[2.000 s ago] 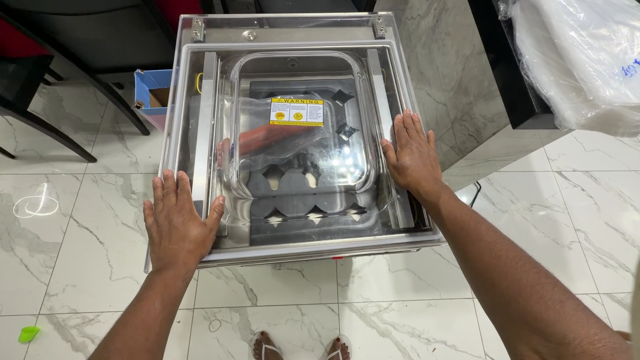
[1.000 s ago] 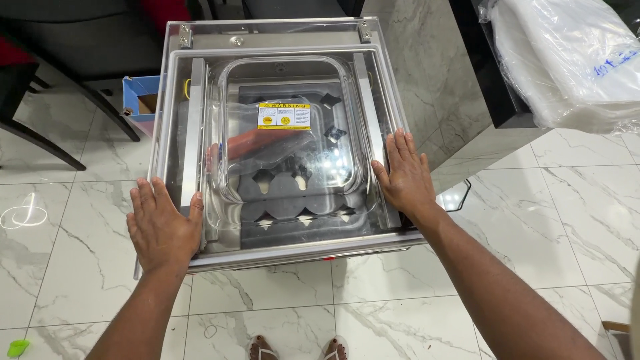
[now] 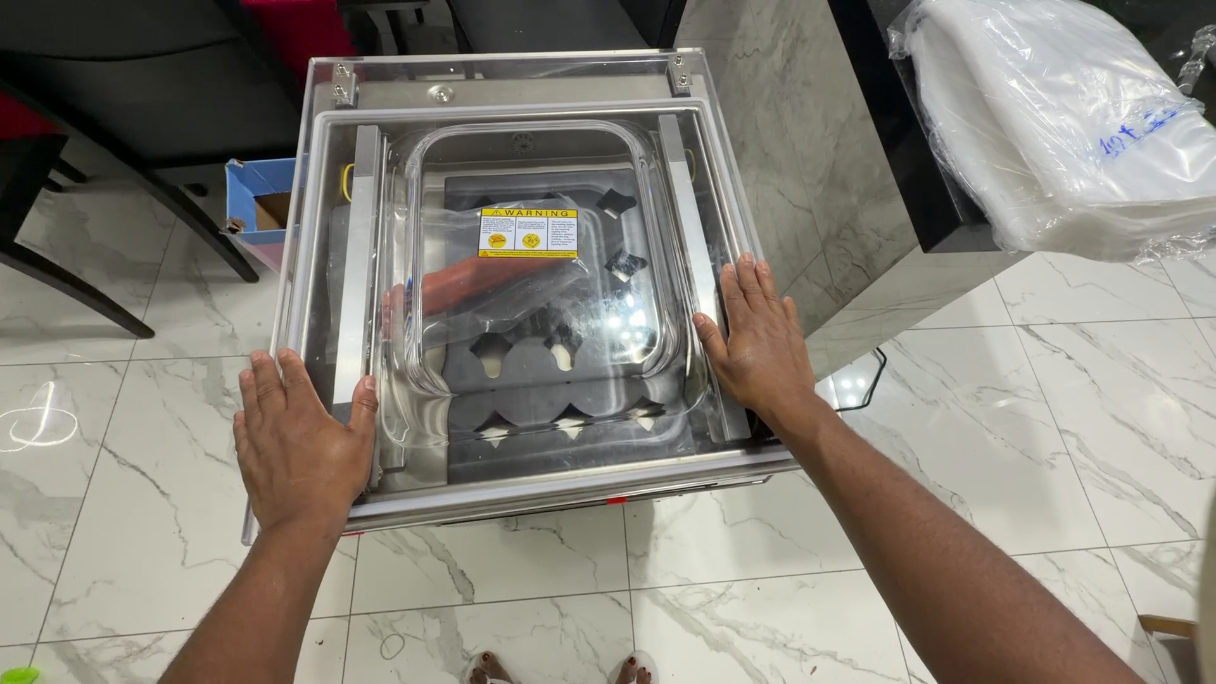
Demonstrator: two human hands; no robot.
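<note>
A chamber vacuum sealer's clear lid (image 3: 532, 418) lies over its metal chamber, with a yellow-and-white warning label (image 3: 528, 234) on it. My left hand (image 3: 302, 442) rests flat on the lid's front left corner, fingers a little apart. Flat on the lid's right side lies my right hand (image 3: 760, 347), over a metal bar. Under the lid, a clear plastic bag (image 3: 541, 285) holds a long reddish item (image 3: 475, 283), which I cannot identify. It lies on a dark plate with cutouts (image 3: 570, 380). Neither hand holds anything.
Plastic-wrapped clear bags (image 3: 1073, 123) bearing blue writing lie on the black countertop (image 3: 950, 209) at the upper right. Black chairs (image 3: 114, 85) and a blue box (image 3: 256, 195) stand at the left. My feet (image 3: 560, 670) are on the marble-patterned tile floor below.
Both hands remain flat on the lid, with no plain change in their hold. The view has shifted slightly.
</note>
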